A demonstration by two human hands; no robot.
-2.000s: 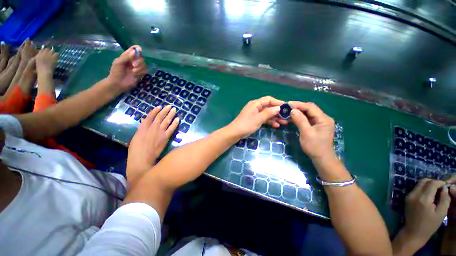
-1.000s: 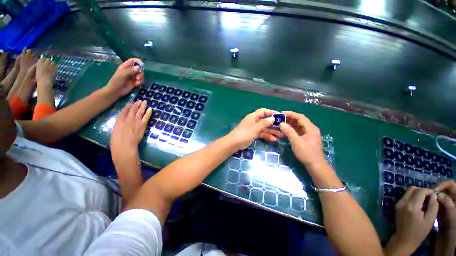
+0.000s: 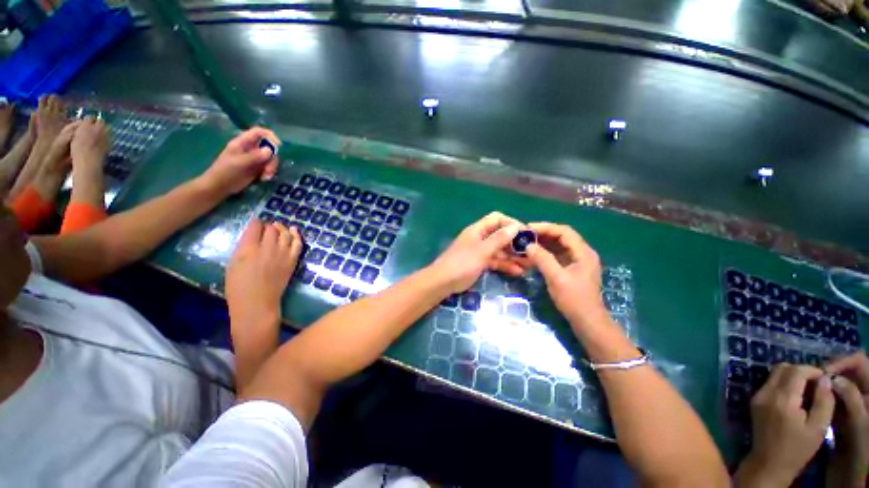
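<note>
A small unit with a dark face and pale rim (image 3: 523,241) is held up between the fingertips of both hands, above the far edge of my tray. My left hand (image 3: 479,252) grips it from the left side. My right hand (image 3: 569,267), with a silvery bracelet at the wrist, grips it from the right. Below lies a clear blister tray (image 3: 515,386) on the green bench. Most of its pockets show green; a few black pieces sit at its upper left, partly under my left hand. Glare covers the tray's middle.
A neighbour's hand (image 3: 265,259) rests by a tray of black pieces (image 3: 357,229); the other hand holds a small unit. Another person's hands (image 3: 796,410) work over a tray (image 3: 781,310) at right. Small units (image 3: 616,128) lie spaced on the dark conveyor (image 3: 534,86). A green post stands at upper left.
The units on the belt have shifted left. The held unit's dark face has turned slightly between my fingertips. The neighbour's near hand first moved left off the tray's middle, then slightly right.
</note>
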